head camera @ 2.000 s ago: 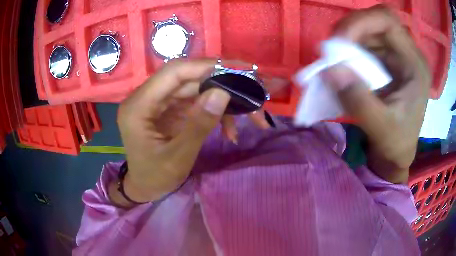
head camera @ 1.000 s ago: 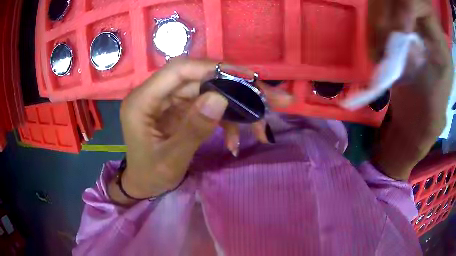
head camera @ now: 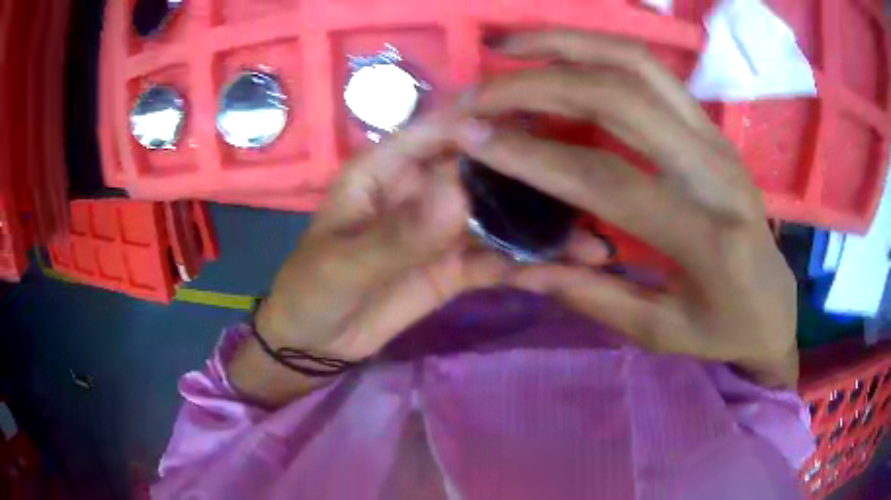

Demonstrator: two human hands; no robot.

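Observation:
A watch head with its dark glass towards me is between my two hands, above the near edge of the red compartment tray. My left hand holds it at its left side. My right hand is around its right side, fingers over the top edge and below. The image is blurred, and part of the watch's rim is hidden by fingers. The white wiping cloth lies on the tray at the upper right, out of my hands.
Silver watch heads sit in tray pockets at the left, beside a bright white one. Stacked red trays stand lower left. Papers lie at the right. A filled tray is at the lower right.
My right hand has let go of the cloth, which now lies on the tray, and has come to the watch head. The watch has turned in my hands. The view has shifted slightly.

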